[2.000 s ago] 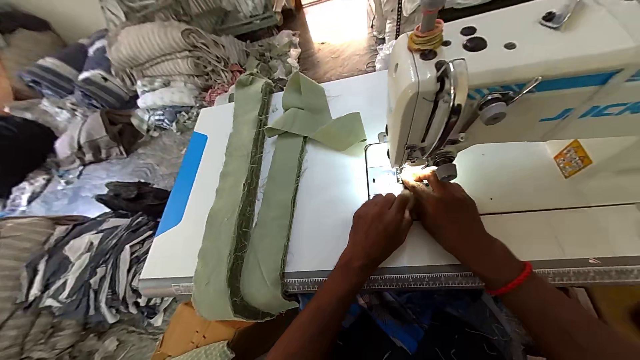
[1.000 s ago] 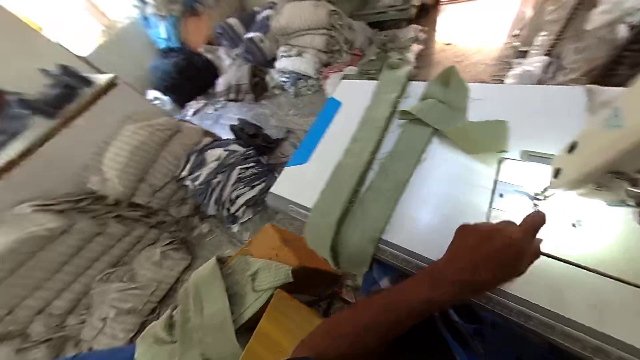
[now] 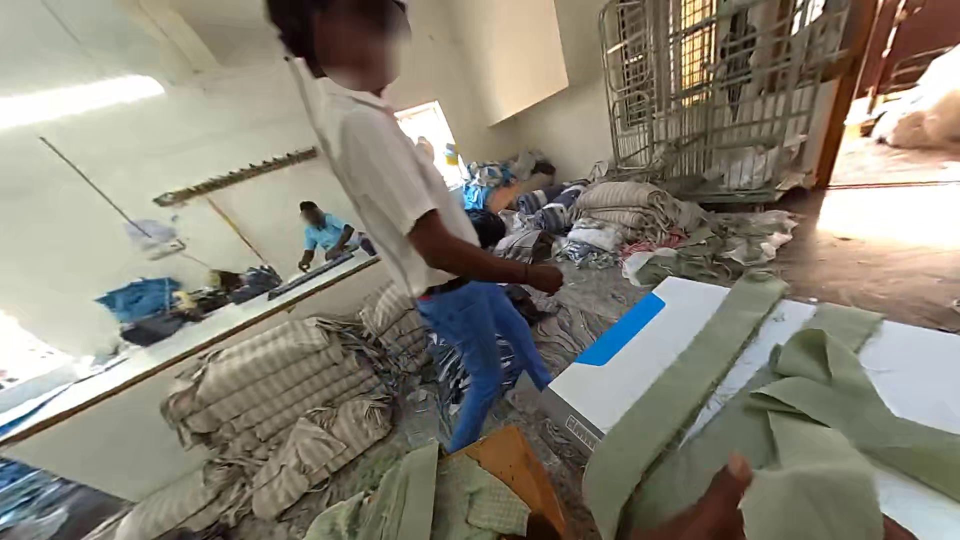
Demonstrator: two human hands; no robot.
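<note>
At the lower right, my left hand is blurred and partly cut off, its thumb raised against a loose, folded piece of green fabric that it seems to grip. A small bit of what appears to be my right hand shows at the bottom edge, right of that fabric; its fingers are hidden. Beside the left hand, a long green fabric strip lies over the white sewing table and hangs over its front edge. More folded green fabric lies on the table.
A person in a white shirt stands beyond the table's left end. Another person is at a long wall counter. Striped fabric stacks cover the floor. Green fabric lies by an orange box. A metal cage trolley stands behind.
The view has swung far left and up, so the sewing machine is out of frame. My left hand has left the needle area and is at the green fabric. A person in a white shirt has come into view.
</note>
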